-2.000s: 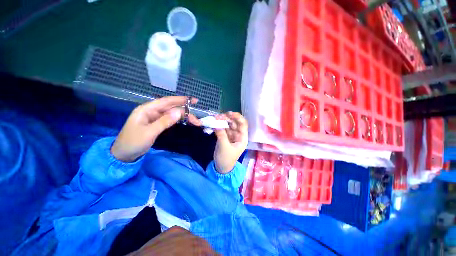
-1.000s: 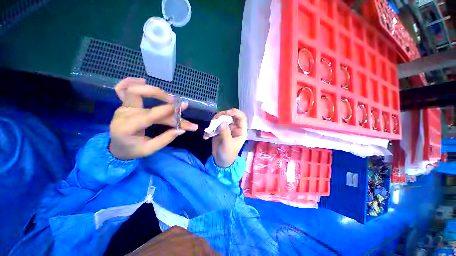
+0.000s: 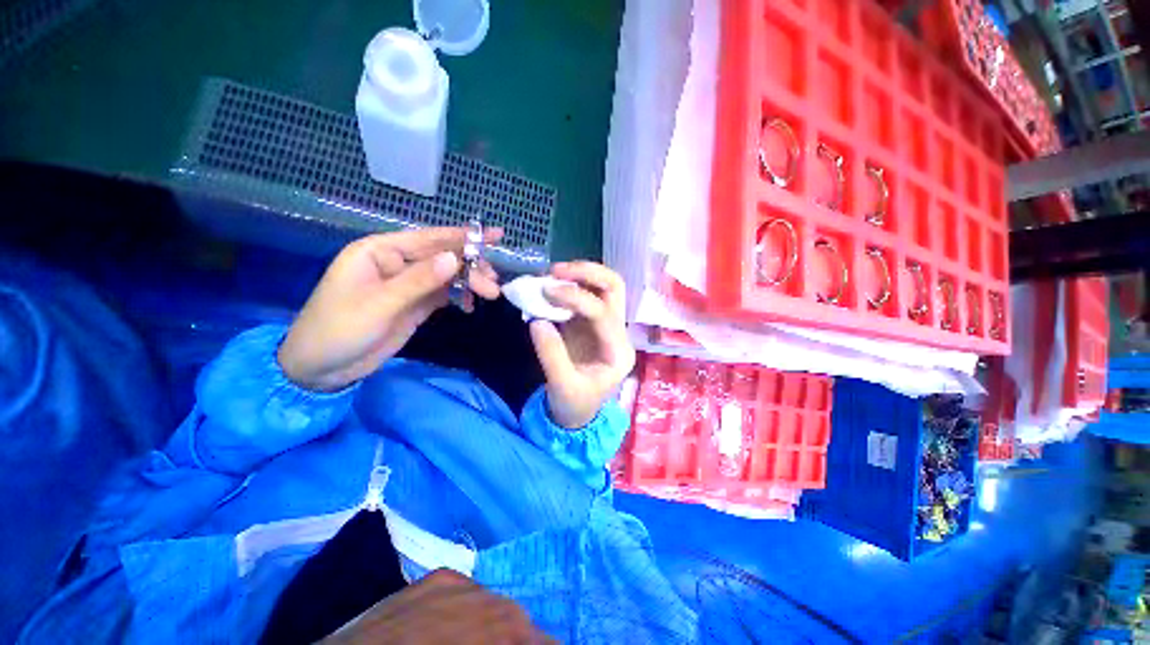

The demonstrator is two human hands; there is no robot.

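Note:
My left hand (image 3: 373, 300) holds a thin shiny metal ring (image 3: 470, 256) at the fingertips, seen nearly edge-on. My right hand (image 3: 584, 338) pinches a small crumpled white cloth (image 3: 537, 299) just right of the ring; a small gap seems to lie between cloth and ring. A white bottle (image 3: 404, 130) with its round lid flipped open stands on the grey perforated strip (image 3: 283, 141) beyond my hands. The large red compartment tray (image 3: 735, 192) at the right holds several metal rings in its two nearest rows of pockets.
White sheets (image 3: 671, 208) stick out under the red tray. A lower red tray (image 3: 656, 435) lies partly under clear film. A blue bin (image 3: 863, 466) holds mixed small items. The green bench top (image 3: 542, 76) is behind the bottle. More red trays stand at the far right.
Compared with a second ago, my left fingers have closed in from a wider spread and the ring has turned and moved slightly right. The cloth stays in my right hand, its fingers shifted.

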